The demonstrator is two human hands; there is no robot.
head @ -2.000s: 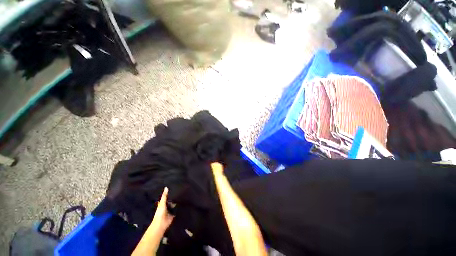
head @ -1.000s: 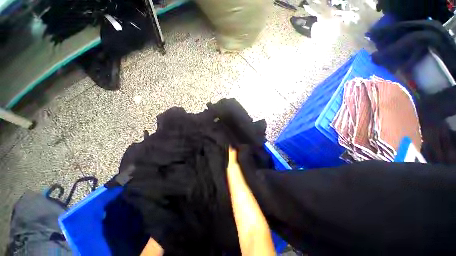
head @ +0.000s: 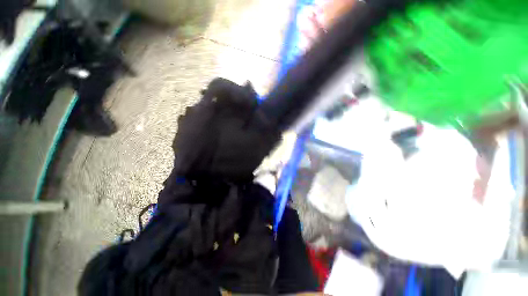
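Observation:
A large heap of black garments (head: 220, 144) fills the lower middle, with a few tiny pale tabs on its lower part. A blue crate edge (head: 289, 173) runs along its right side. A wide blurred dark band stretches from the upper right down to the heap; I cannot tell if it is cloth or a sleeve. Neither my left hand nor my right hand can be made out. A thin skin-toned sliver shows at the bottom edge, too little to tell what it is.
At the upper right is a blurred bright green shape (head: 451, 63). Below it lies a large white bundle (head: 422, 196). A white rectangle (head: 353, 277) is at the bottom right beside something red. Black cloth (head: 69, 75) lies at the upper left by a green-edged structure. Speckled floor (head: 139, 144) shows between.
The view has swung and blurred. My forearms have dropped out of sight. The heap now looks narrower and more upright, and the green shape and white bundle have come into view.

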